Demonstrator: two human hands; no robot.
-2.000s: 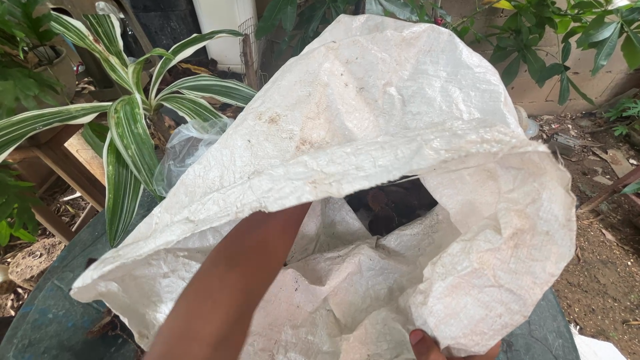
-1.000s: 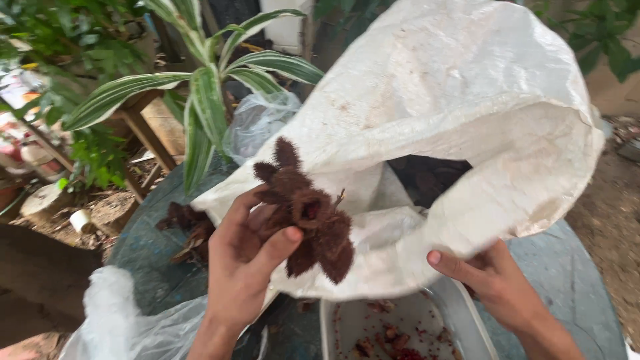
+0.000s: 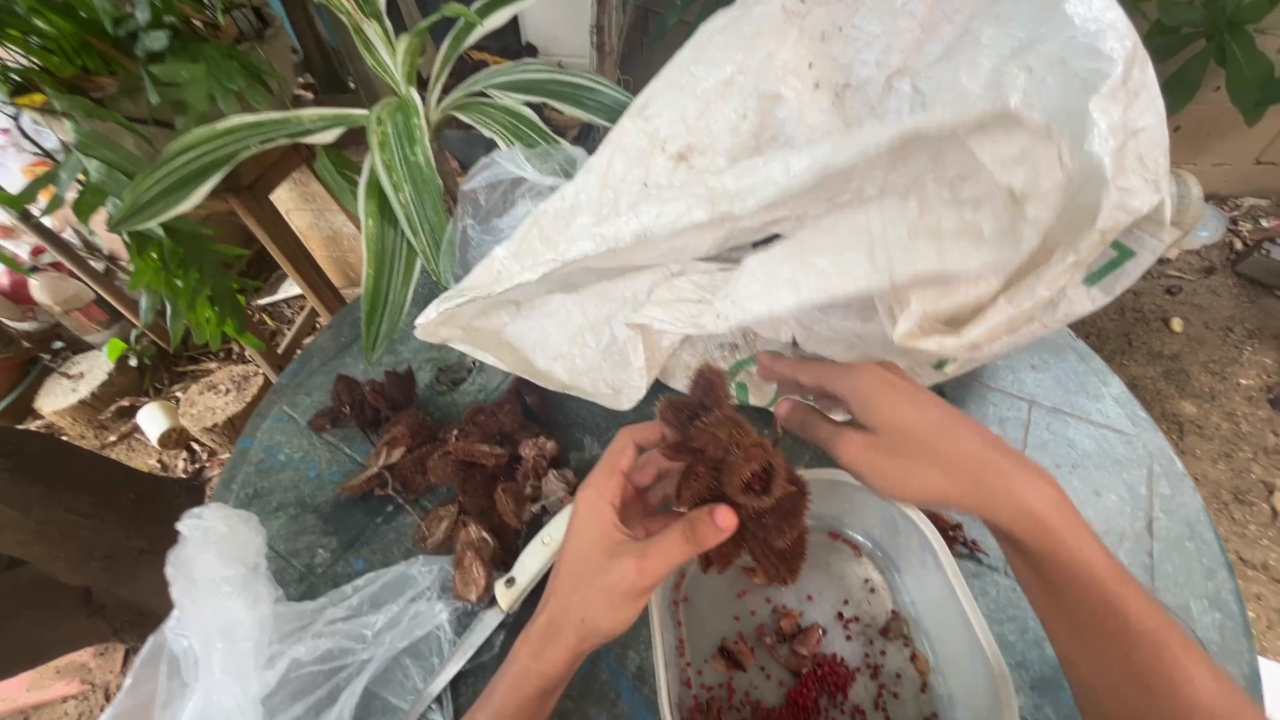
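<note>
A cluster of spiny brown annatto pods [image 3: 745, 475] is held in my left hand [image 3: 640, 525], over the near left part of a white plastic tub [image 3: 960, 610]. Red seeds [image 3: 815, 685] and bits of husk lie in the tub. My right hand [image 3: 860, 415] is just right of the cluster, fingers apart, by the lower edge of a white woven sack [image 3: 850, 200]. Whether its fingertips touch the sack or the cluster's stem is unclear. Left of my left hand, a knife with a white handle [image 3: 535, 560] lies beside a heap of dry brown pods [image 3: 470, 460].
All this is on a round green table [image 3: 1090, 420]. A clear plastic bag [image 3: 330, 620] covers its near left edge, and another plastic bag [image 3: 510, 195] sits behind. A striped-leaf plant [image 3: 405, 170] overhangs the far left edge. A plastic bottle [image 3: 1195, 215] shows behind the sack.
My left hand, inside the sack at first, came out with the pod cluster. My right hand has let go of the sack's rim, and the mouth has sagged nearly closed. The view has shifted.
</note>
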